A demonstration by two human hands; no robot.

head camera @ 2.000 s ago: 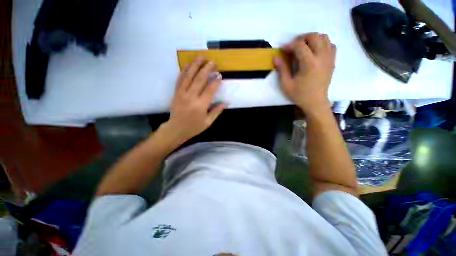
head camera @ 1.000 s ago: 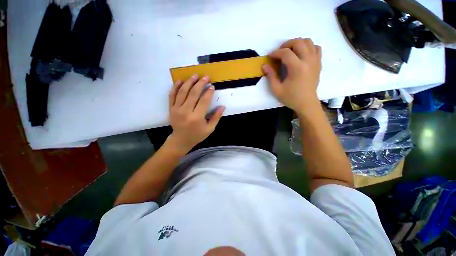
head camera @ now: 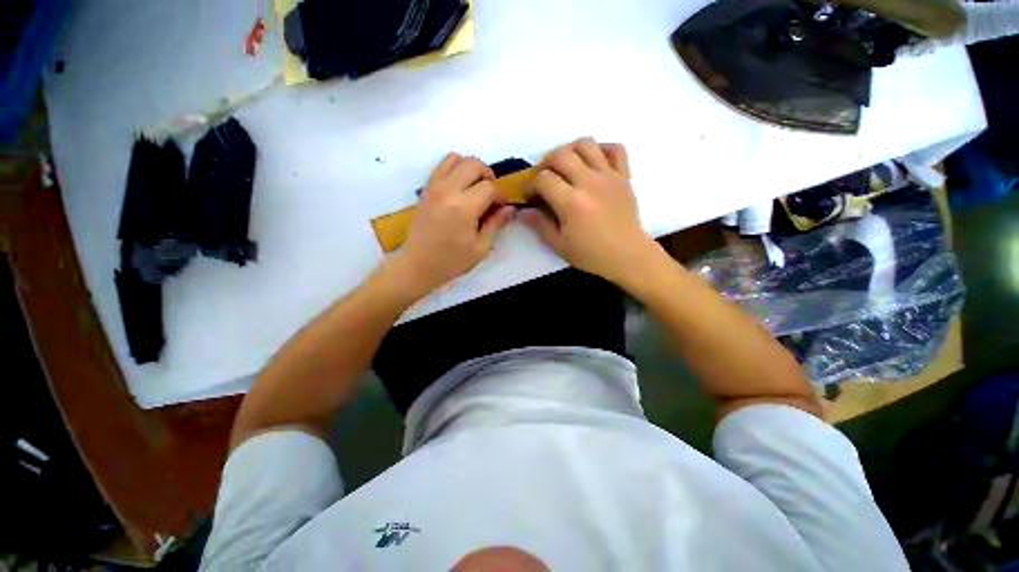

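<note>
The yellow-brown pressing template (head camera: 392, 229) lies slanted on the white table, its left end sticking out past my left hand. A small black cut piece (head camera: 511, 168) shows behind the template between my hands; the rest of it is hidden by the template and fingers. My left hand (head camera: 450, 219) and my right hand (head camera: 589, 209) are bent over the template, thumbs and fingertips close together at its near edge, where a little dark fabric shows. Both hands are on the template and fabric.
The steam iron (head camera: 771, 67) stands at the far right. Loose dark pieces (head camera: 224, 190) lie at the left. A neater dark pile (head camera: 374, 34) lies on a yellow card (head camera: 456, 45) at the far edge. Bagged goods (head camera: 860, 291) lie below the table at the right.
My hands have moved closer together, with fingertips now meeting at the template's near edge. The template is more slanted. The view has shifted, bringing the neat pile and yellow card into sight.
</note>
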